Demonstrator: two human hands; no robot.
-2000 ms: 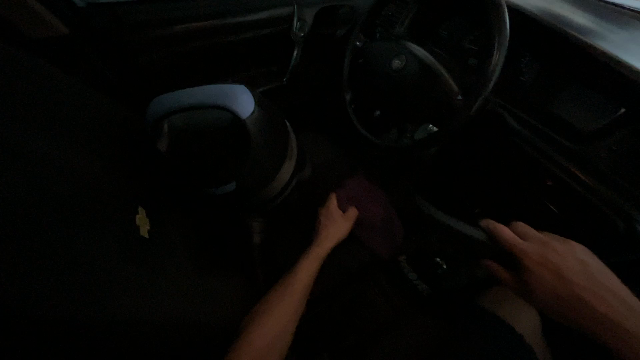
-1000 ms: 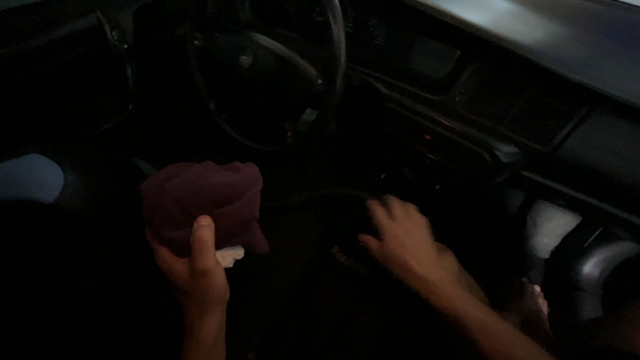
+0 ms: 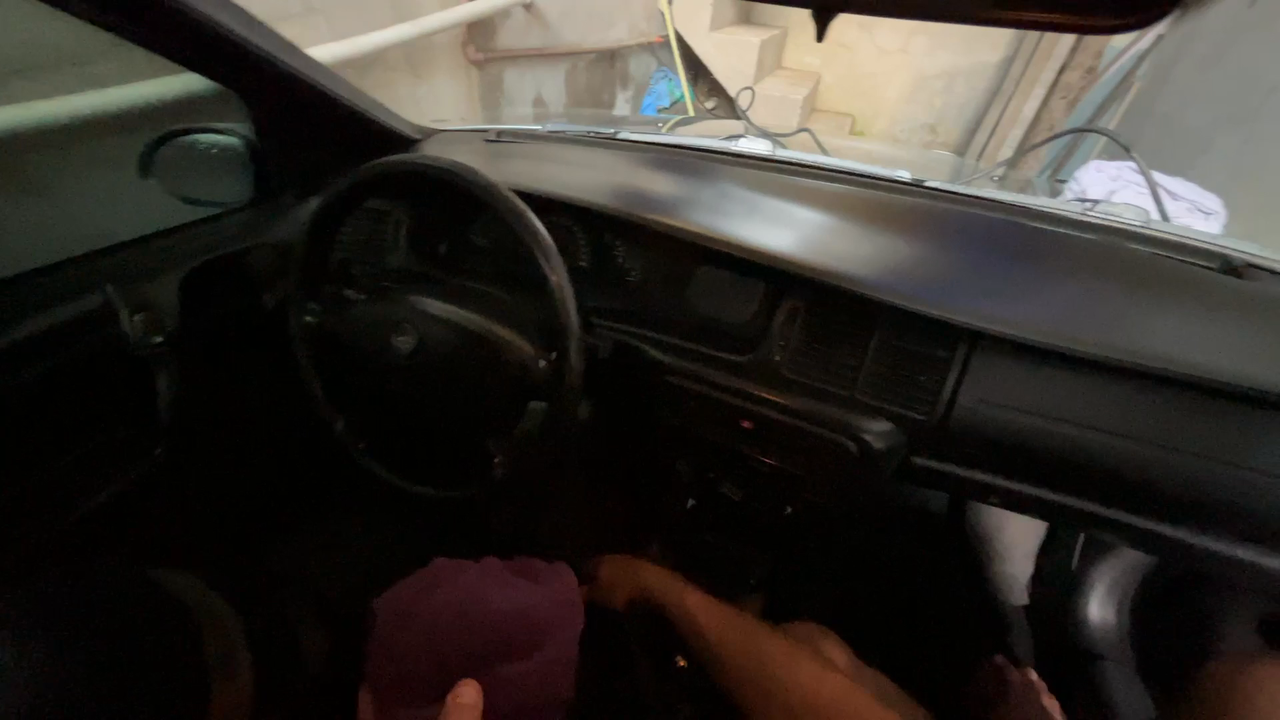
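At the bottom of the head view, my left hand (image 3: 462, 700) grips a bunched purple cloth (image 3: 475, 635); only the thumb and a bit of a finger show. My right hand (image 3: 625, 582) reaches in from the lower right, its fingers by the cloth's right edge. Those fingers are dark and blurred, so whether they touch the cloth or hold anything is unclear. Beyond both hands stands the black steering wheel (image 3: 570, 330) of a car.
The dashboard (image 3: 800, 220) runs across the view, with air vents (image 3: 865, 360) at its middle. The driver's door (image 3: 90, 330) is at the left, a side mirror (image 3: 200, 165) outside. Past the windscreen are concrete steps (image 3: 745, 60) and a white cloth (image 3: 1145, 195). The footwell is very dark.
The view has tilted up to the windscreen. My left hand took hold of the purple cloth between the first frame and the second. My right hand is now close beside the cloth.
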